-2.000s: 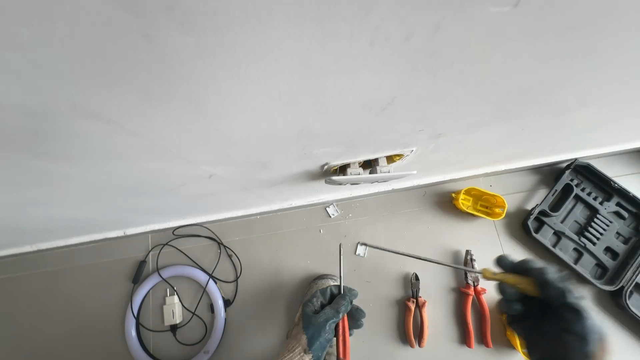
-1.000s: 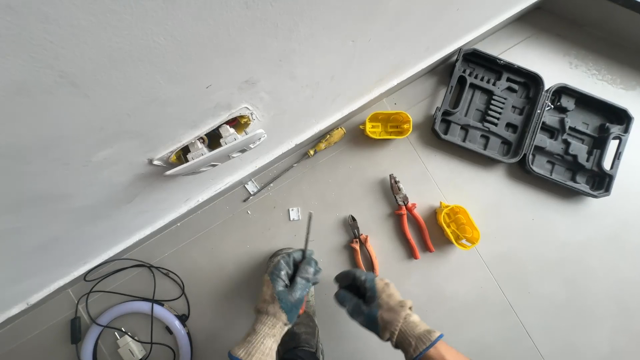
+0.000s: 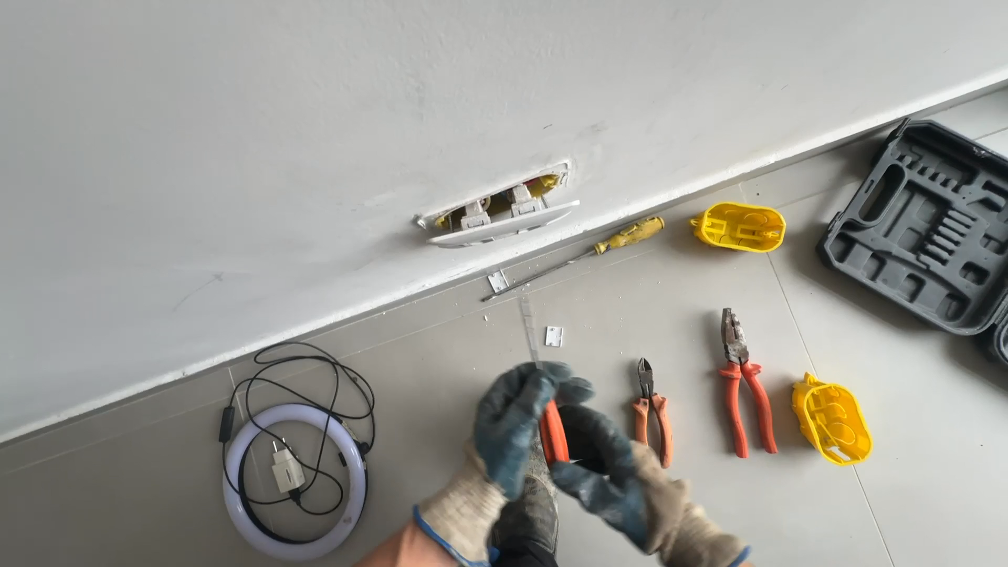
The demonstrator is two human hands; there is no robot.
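Both hands wear blue-coated work gloves. My left hand (image 3: 516,417) grips a screwdriver with an orange-red handle (image 3: 554,433), its shaft blurred and pointing toward the wall. Against the lower part of that handle is my right hand (image 3: 610,468); whether it grips or only touches cannot be told. Ahead, a white socket plate (image 3: 508,226) leans out of a wall opening, with socket modules (image 3: 524,201) behind it. A yellow-handled screwdriver (image 3: 630,235) lies by the wall, its tip near a small white piece (image 3: 497,281). A second white piece (image 3: 554,336) lies nearer my hands.
Diagonal cutters (image 3: 646,409) and combination pliers (image 3: 736,378) lie right of my hands. Two yellow electrical boxes (image 3: 740,227), (image 3: 833,421) and an open black tool case (image 3: 917,228) are farther right. A ring light (image 3: 236,504) with cable and charger (image 3: 288,471) lies left. A shoe (image 3: 526,508) shows below.
Two seconds ago my right hand held the yellow-handled screwdriver; one second ago it lay on the floor. My right hand has since come against the orange-red handle in my left. The view has shifted.
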